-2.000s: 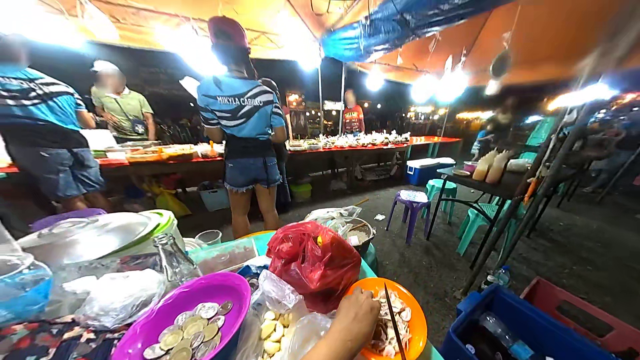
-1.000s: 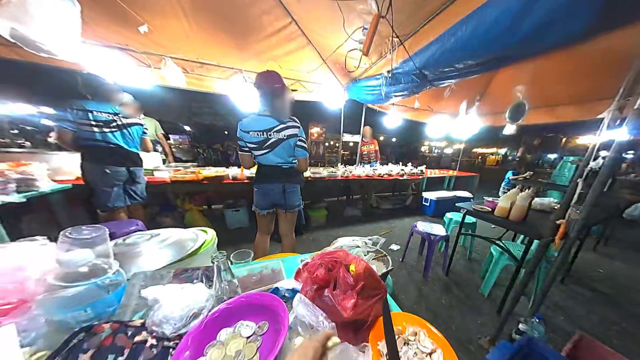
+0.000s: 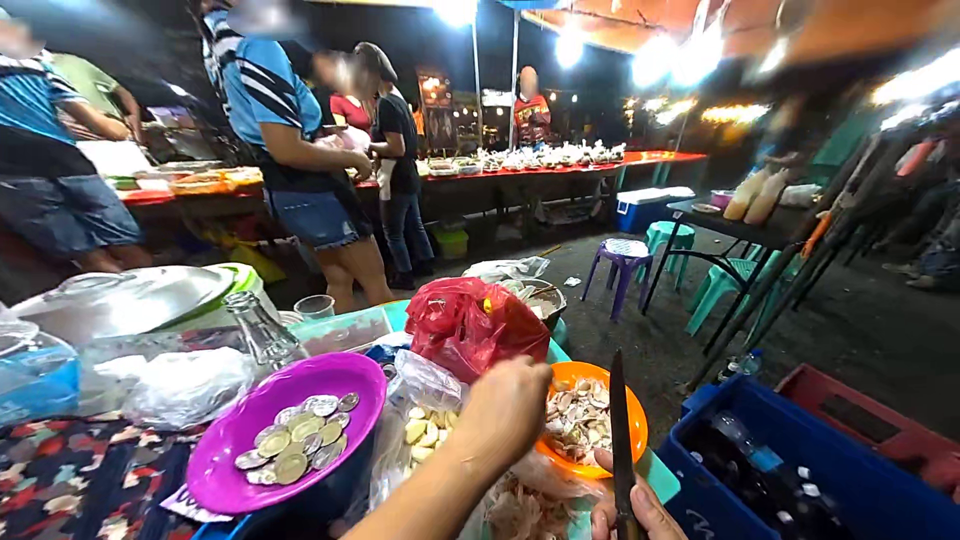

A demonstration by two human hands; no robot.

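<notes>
My left hand (image 3: 502,412) is raised over the table between the bag of peeled garlic cloves (image 3: 429,431) and an orange bowl (image 3: 640,420); its fingers are curled, and whether anything is in them is hidden. My right hand (image 3: 637,506), at the lower edge, holds a dark-bladed knife (image 3: 619,420) upright, blade tip up, in front of the orange bowl. Unpeeled garlic cloves and skins (image 3: 581,420) fill that bowl. Below it lies a clear plastic bag with garlic skins (image 3: 517,506). A red plastic bag (image 3: 472,326) sits behind my left hand.
A purple bowl (image 3: 217,450) with coins, a glass bottle (image 3: 262,330) and a lidded metal pot (image 3: 120,304) stand at left. Blue (image 3: 795,480) and red (image 3: 847,405) crates are at right. Stools (image 3: 619,259) and a dark table (image 3: 720,217) stand beyond. Several people are near the long food table (image 3: 495,176).
The knife, lying across the orange bowl's area two seconds ago, is now upright in my right hand. My left hand has lifted away from that bowl. The view has shifted.
</notes>
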